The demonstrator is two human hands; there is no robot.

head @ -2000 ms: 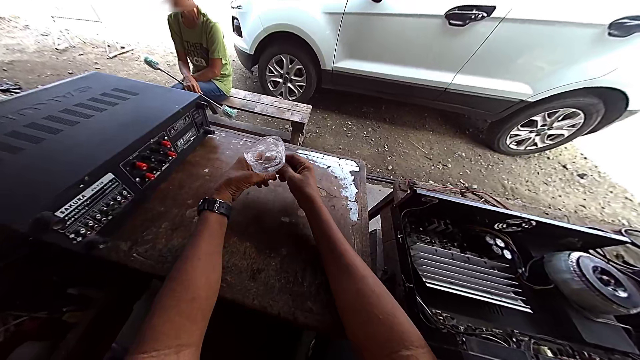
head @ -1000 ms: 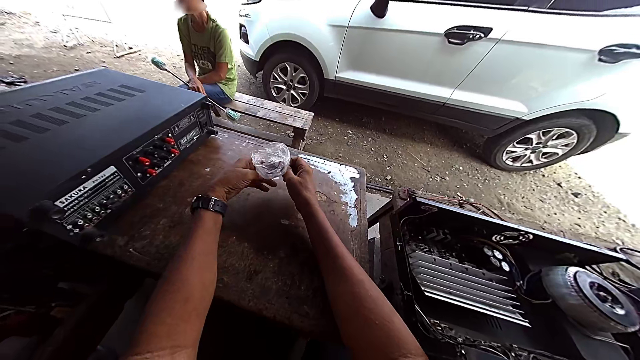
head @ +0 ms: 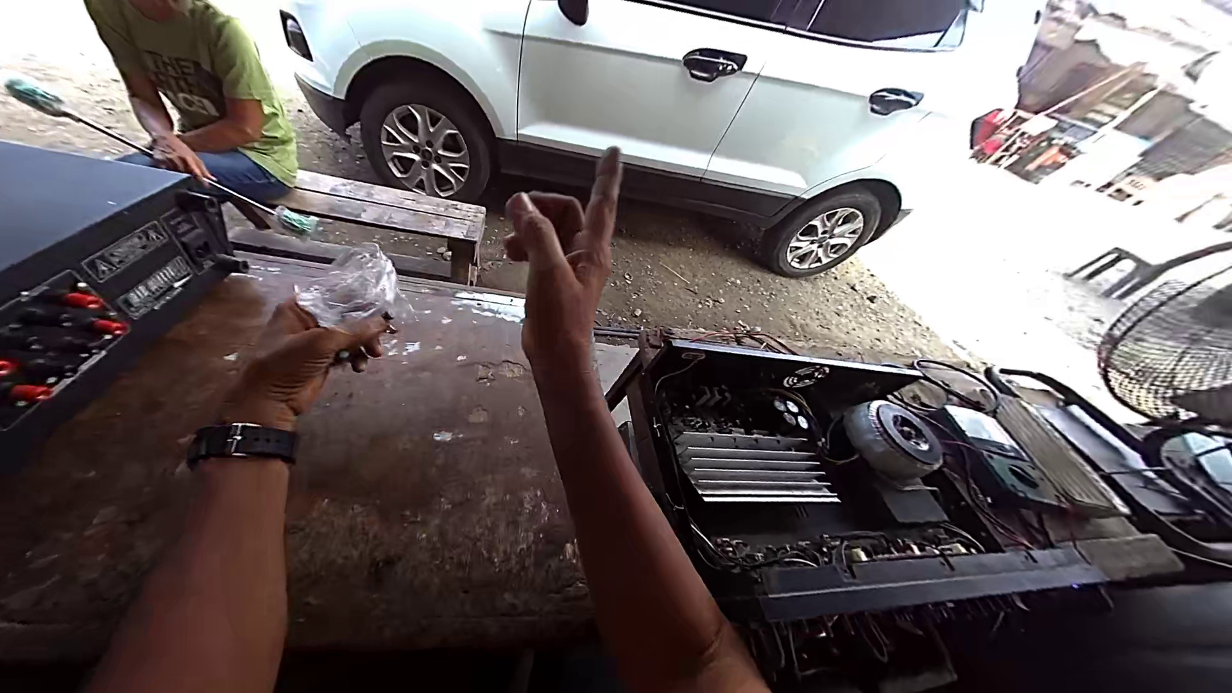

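Note:
My left hand point(head: 303, 361), with a black watch on its wrist, holds a crumpled clear plastic bag point(head: 354, 287) over the left part of the worn wooden table point(head: 433, 500). Small dark bits show at its fingertips; what they are I cannot tell. My right hand point(head: 568, 260) is raised above the table's far edge, index finger pointing up, the other fingers partly curled, with nothing seen in it. To the left stands a black amplifier point(head: 87, 221) with red and black terminals. An opened amplifier chassis point(head: 770, 481) with a heat sink and a toroidal transformer point(head: 893, 441) lies to the right.
A person point(head: 202, 96) in a green shirt sits on a wooden bench point(head: 385, 212) beyond the table, holding a rod with green tufted ends. A white car point(head: 654, 106) stands behind. At the right are a multimeter point(head: 1001, 457) and a fan point(head: 1174, 337).
My right hand has come away from the plastic bag and risen, its index finger extended. My left hand still holds the bag. The view has turned to the right.

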